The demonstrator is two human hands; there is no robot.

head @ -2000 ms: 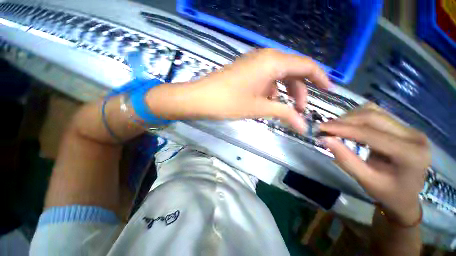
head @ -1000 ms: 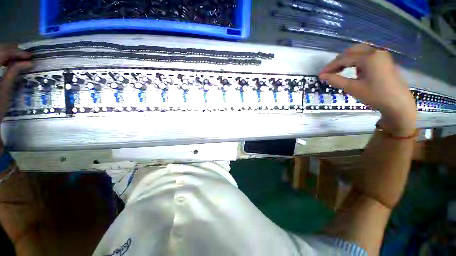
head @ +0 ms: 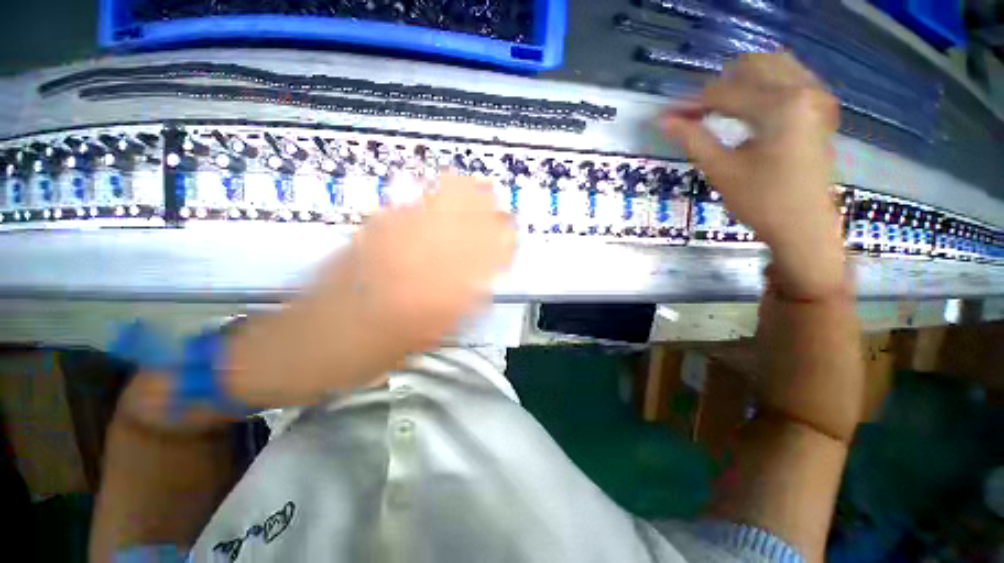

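Note:
The circuit board panels [head: 275,181] run in a long strip from left to right, crowded with black, blue and silver parts. My left hand [head: 440,247] is blurred over the front edge of the panels near the middle; its fingertips and anything in them cannot be made out. My right hand [head: 760,143] is above and behind the panels at the right, thumb and index finger close together; whether they pinch a part cannot be told. Two black component strips [head: 330,99] lie behind the panels, to the left of my right hand.
The blue parts bin [head: 534,53] with loose black parts stands behind the strips. Component tubes [head: 705,55] lie right of it, partly behind my right hand. A dark flat rectangle, maybe a smartphone [head: 595,321], lies on the front ledge. Cardboard boxes [head: 705,401] stand below.
My left hand has moved from the far left edge to the middle, over the panels. My right hand has moved a little left and back, off the boards.

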